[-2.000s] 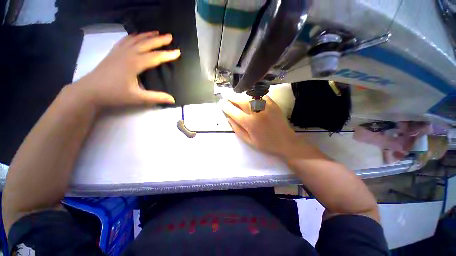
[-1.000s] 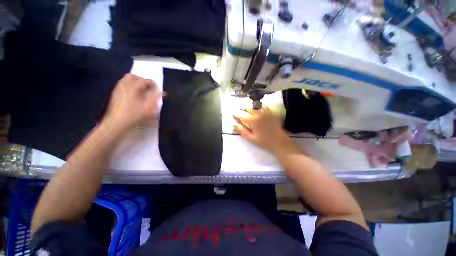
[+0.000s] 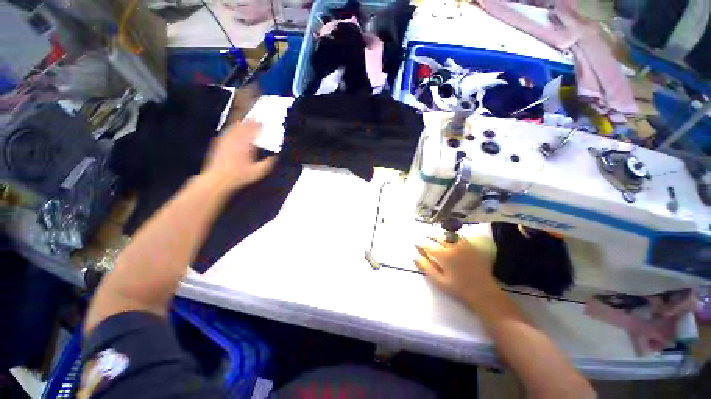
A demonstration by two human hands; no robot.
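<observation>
The white JACK sewing machine (image 3: 546,183) stands at the right, its needle area lit. My right hand (image 3: 461,270) lies on the bed beside the needle, fingers a little apart, with no cloth visible in it. My left hand (image 3: 238,156) is blurred over the large black panels (image 3: 242,214) at the left; whether it grips cloth cannot be told. A dark layered stack (image 3: 351,128) lies left of and behind the machine head. Small black pieces (image 3: 532,259) lie under the arm.
Pink scraps (image 3: 651,321) lie at the table's right end. A blue crate (image 3: 483,74) with scraps stands behind the machine, beside a light blue bin (image 3: 308,47) of dark cloth. Another blue crate (image 3: 226,343) is below the ribbed table edge (image 3: 312,312). Grey bundles (image 3: 58,152) lie far left.
The view has swung up and left. The black cut panel left of the needle is gone from there. My left hand has moved away from the machine to the far black cloth; my right stays by the needle.
</observation>
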